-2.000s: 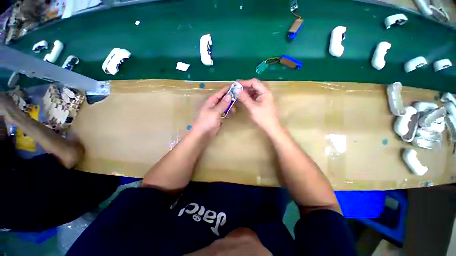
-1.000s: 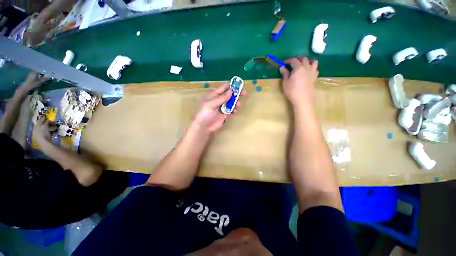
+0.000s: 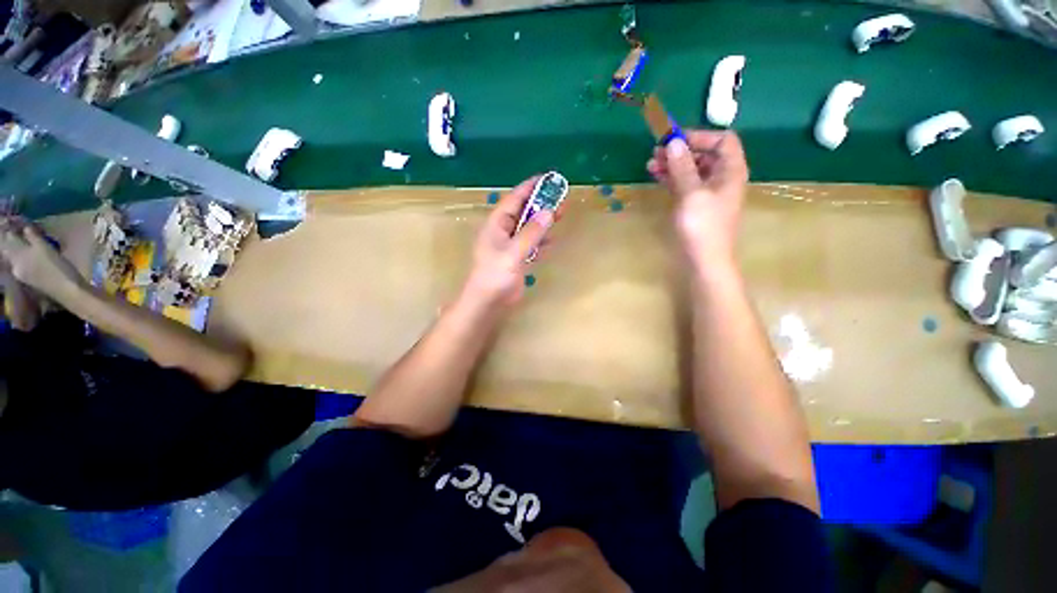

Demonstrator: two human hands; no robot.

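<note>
My left hand holds a filled white housing above the cardboard near the belt edge. A green board shows at its upper end, and my thumb covers much of the blue strip. My right hand is raised over the belt's near edge, pinching the blue end of a battery-and-board assembly. Its tan side shows; its wires and board are blurred against the belt. Another battery-and-board assembly lies on the belt just beyond it.
The green conveyor belt carries several spaced white housings. A shell pile lies at the right of the cardboard worktop cover. A grey metal bar crosses at the left. Another person's arm is beside small parts there.
My right hand has left the housing, reached to the belt and picked up a battery-and-board assembly. My left hand keeps the housing, its thumb now over the blue strip. Belt parts have shifted slightly left.
</note>
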